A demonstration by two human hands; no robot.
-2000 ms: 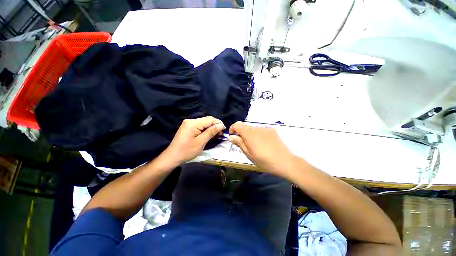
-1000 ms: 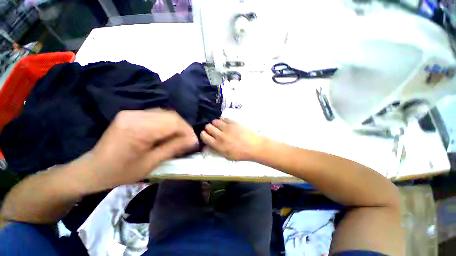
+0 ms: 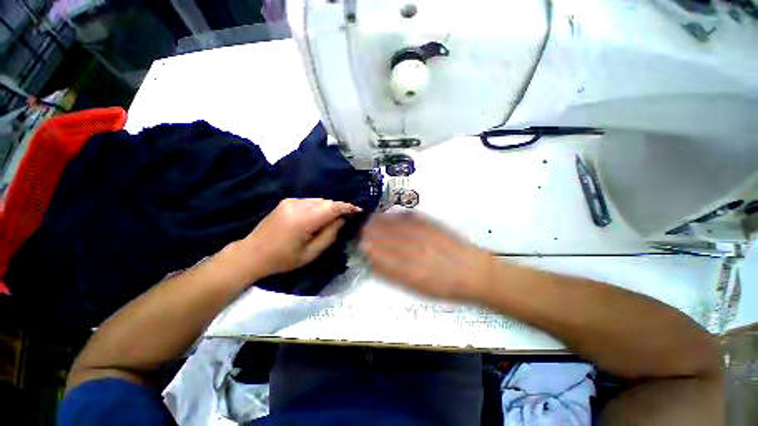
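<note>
The dark garment piece [image 3: 174, 183] lies bunched left of the needle, its gathered edge running under the presser foot [image 3: 378, 179] of the white sewing machine [image 3: 465, 66]. My left hand [image 3: 299, 235] pinches the dark fabric just in front of the needle, thumb against fingers. My right hand [image 3: 420, 254] is blurred, close to the right of my left hand at the fabric's edge; whether its fingers hold cloth cannot be told. Some white cloth [image 3: 287, 308] shows under the dark fabric at the table's front edge.
Black scissors [image 3: 511, 139] lie behind the needle area, partly behind the machine head. Thread snips [image 3: 593, 191] lie on the bed to the right. A red plastic basket [image 3: 41, 162] stands at the left. White cloth [image 3: 208, 387] and pale cloth [image 3: 548, 395] are below the table.
The view has shifted closer to the machine head. My left hand has come back to the fabric near the needle and pinches it. The snips, hidden at first, now show.
</note>
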